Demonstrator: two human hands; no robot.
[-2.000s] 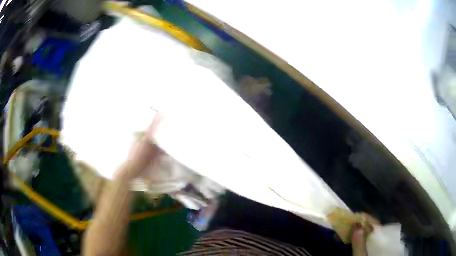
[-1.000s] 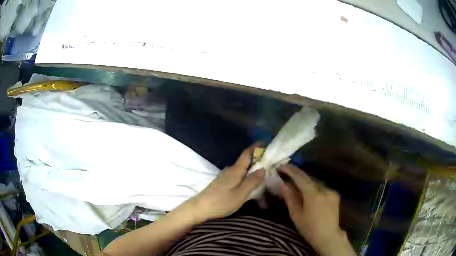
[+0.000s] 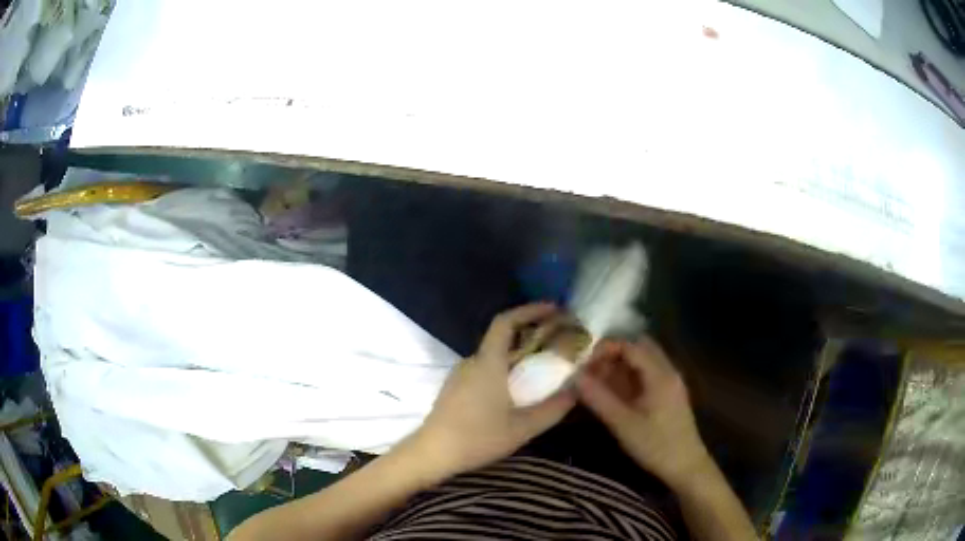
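Observation:
A long white cloth (image 3: 212, 338) lies over the yellow-framed stand at the left and narrows towards my lap. My left hand (image 3: 497, 391) holds its gathered end, with a yellowish strip between thumb and fingers. My right hand (image 3: 645, 402) is just right of it, fingertips pinching at the same gathered end. A short white tail of cloth (image 3: 614, 285) sticks up beyond my hands and is blurred. How the strip and cloth are joined is hidden by my fingers.
The white table (image 3: 476, 95) spans the top, its front edge beyond my hands. Pink and dark snips (image 3: 936, 85) lie far right. A yellow bar (image 3: 95, 197) is at left. A side stand with a patterned surface (image 3: 926, 454) is at lower right. White bundles (image 3: 48, 42) are far left.
The view has turned from the stand at left to my lap. My left hand has left the wide cloth and joined my right hand at the gathered end. The white tail has since shifted slightly.

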